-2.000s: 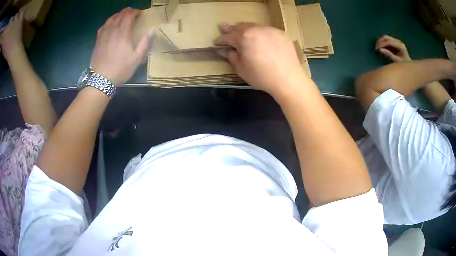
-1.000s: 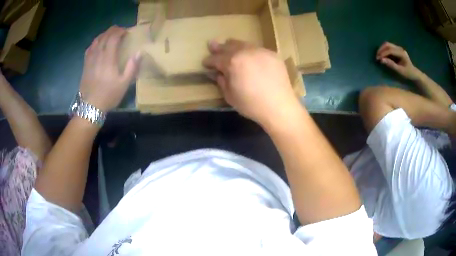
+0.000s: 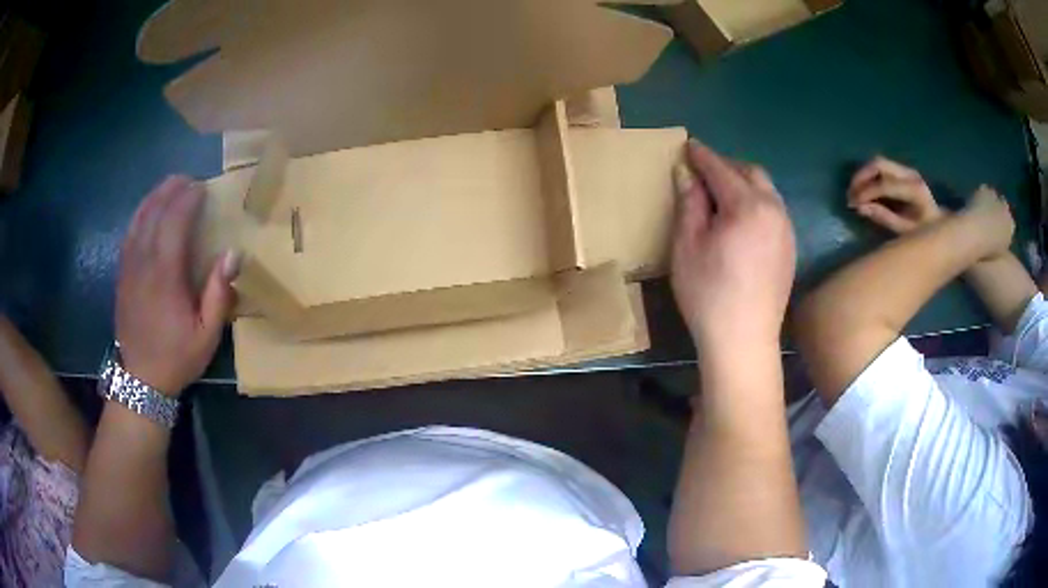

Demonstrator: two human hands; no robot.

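A partly folded brown box blank [image 3: 425, 213] lies in front of me on a stack of flat blanks [image 3: 402, 360]. Its lid panel [image 3: 402, 57] stands at the far side, with a curved notched outline. A dark lock slot shows near the left end of the base. Corner flaps stand up at the left, and an upright piece stands near the right end. My left hand [image 3: 172, 281] holds the left side flap. My right hand [image 3: 732, 247] grips the outer edge of the right side flap [image 3: 626, 195], thumb and fingertips at its corner.
Another folded box [image 3: 747, 17] sits on the dark green table [image 3: 804, 103] at the far right. More cardboard is at both picture edges. A neighbour's hands [image 3: 896, 195] and white sleeve are at right. Another person's arm [image 3: 40, 385] is at lower left.
My right hand has moved from the front middle of the box to the right side flap. My left hand stays at the left flap. The lid panel and both ends now show more fully.
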